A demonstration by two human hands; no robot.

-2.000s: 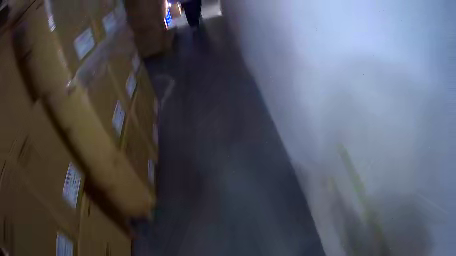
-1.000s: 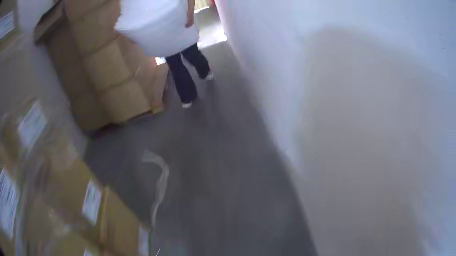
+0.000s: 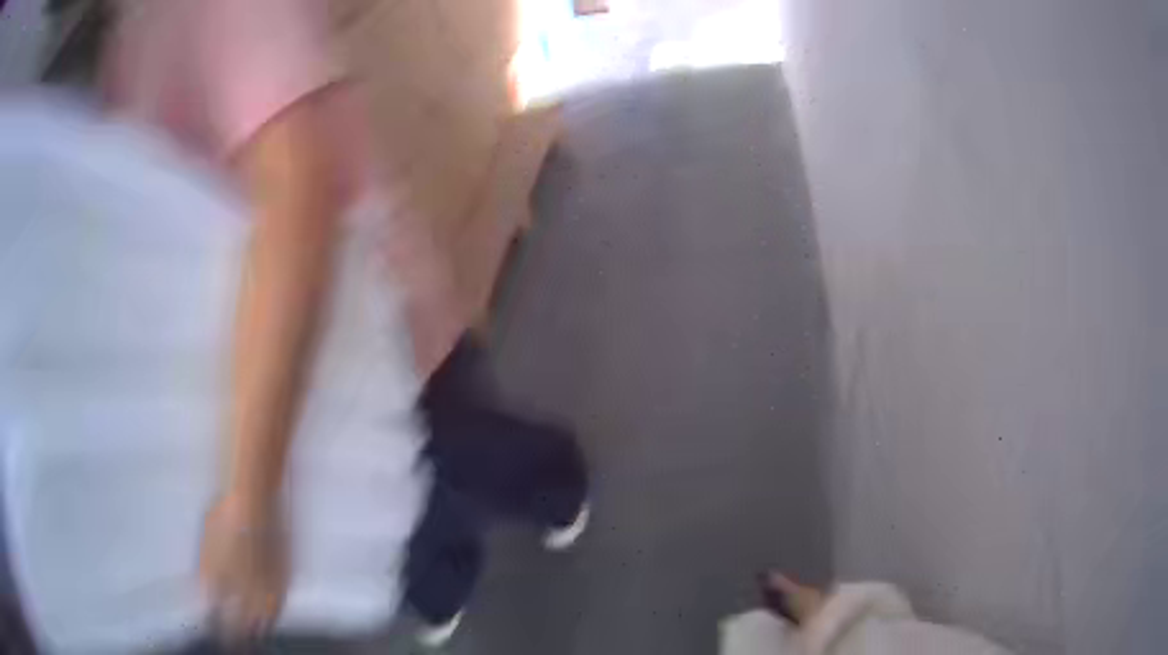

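Observation:
My right hand (image 3: 797, 598) shows small and blurred at the bottom edge, coming out of a pale sleeve. A small dark thing lies at its fingers; whether the hand grips it cannot be told. My left hand is not in view. Nearest in front of me on the left is another person in a pink top and dark trousers. That person's arm (image 3: 275, 333) hangs down over a large white bundle or sheet-like load (image 3: 115, 384), blurred, whose kind is unclear.
The grey floor (image 3: 666, 307) runs ahead as a narrow aisle to a bright opening at the top. A pale wall (image 3: 986, 282) bounds it on the right. Brown cartons (image 3: 429, 90) stand behind the person on the left.
The other person has come from far up the aisle to close on my left with the white load. My right hand has come into view. The bright opening is nearer.

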